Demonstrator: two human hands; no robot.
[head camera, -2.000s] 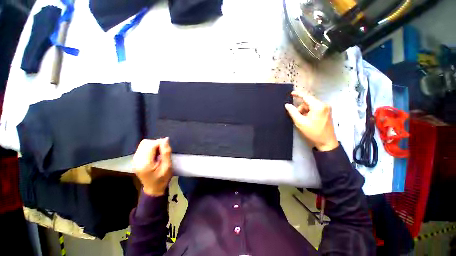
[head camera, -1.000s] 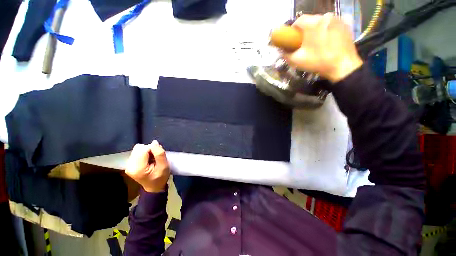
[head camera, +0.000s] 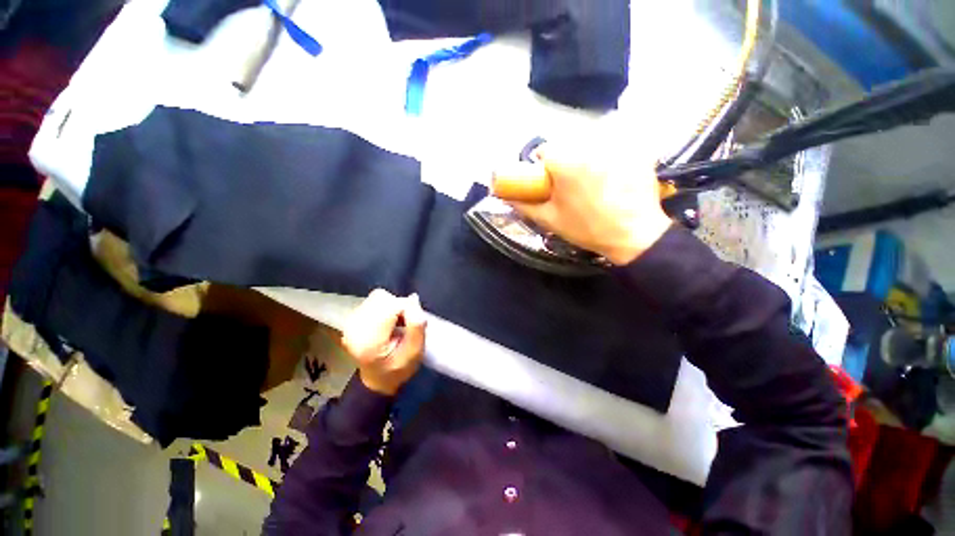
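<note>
A dark rectangular fabric panel (head camera: 565, 325) lies flat along the near edge of the table. My right hand (head camera: 607, 199) is closed on the wooden handle of the steam iron (head camera: 524, 239), whose metal body rests over the upper part of the panel. The right sleeve hides part of the panel's right side. My left hand (head camera: 387, 340) is at the near edge of the panel's left part, fingers curled with the tips at the edge; whether cloth is pinched between them cannot be told. Wider dark pieces (head camera: 262, 204) lie at the left, meeting the panel.
Dark bundles (head camera: 581, 52), a blue ribbon (head camera: 417, 84) and a rod (head camera: 257, 58) lie on the far side. The iron's hose and cable (head camera: 817, 141) run to the upper right. The perforated iron rest (head camera: 780, 157) is uncovered. Dark pieces over cardboard (head camera: 189, 366) hang below the left edge.
My right hand left the panel's right edge, took the iron and moved it left onto the panel. My left hand stayed at the near edge. The view has turned, so the table appears tilted.
</note>
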